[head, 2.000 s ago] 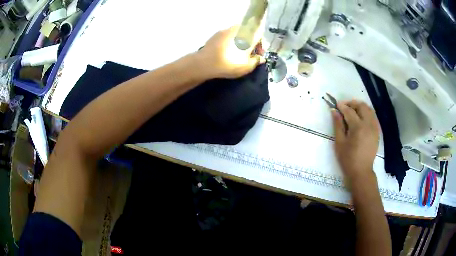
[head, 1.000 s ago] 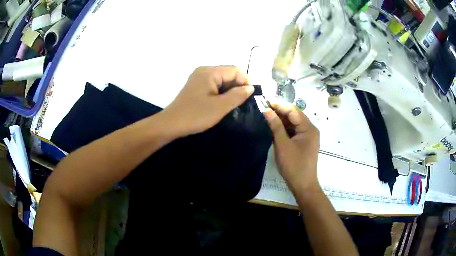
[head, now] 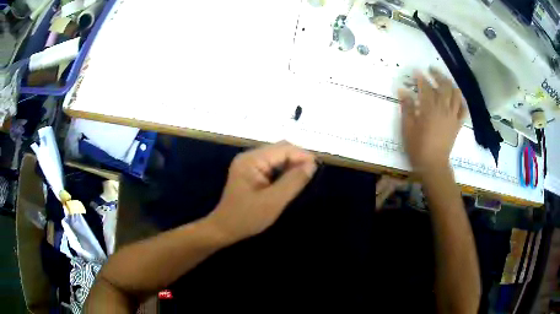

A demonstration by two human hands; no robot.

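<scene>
My left hand (head: 264,193) is in front of the table's front edge, over my lap. Its fingers are curled and pinched on a dark garment piece, a bit of which shows at the fingertips (head: 317,168). The rest merges with the dark clothing below. My right hand (head: 433,119) is blurred over the tabletop, right of the needle plate, fingers spread. A small greyish metal shape, apparently the thread snips (head: 411,83), shows at its fingertips. A small black scrap (head: 298,113) lies on the white table near its front edge.
The sewing machine head (head: 516,67) stands at upper right. Dark fabric strips (head: 463,76) lie beside it. Red and blue rings (head: 528,167) are at the right edge. A purple-rimmed basket (head: 86,55) is at left, a cardboard box (head: 27,239) below.
The garment piece has left the tabletop, and my left hand has moved down toward my lap. My right hand has moved away from the left one to the right. The black scrap now shows on the table.
</scene>
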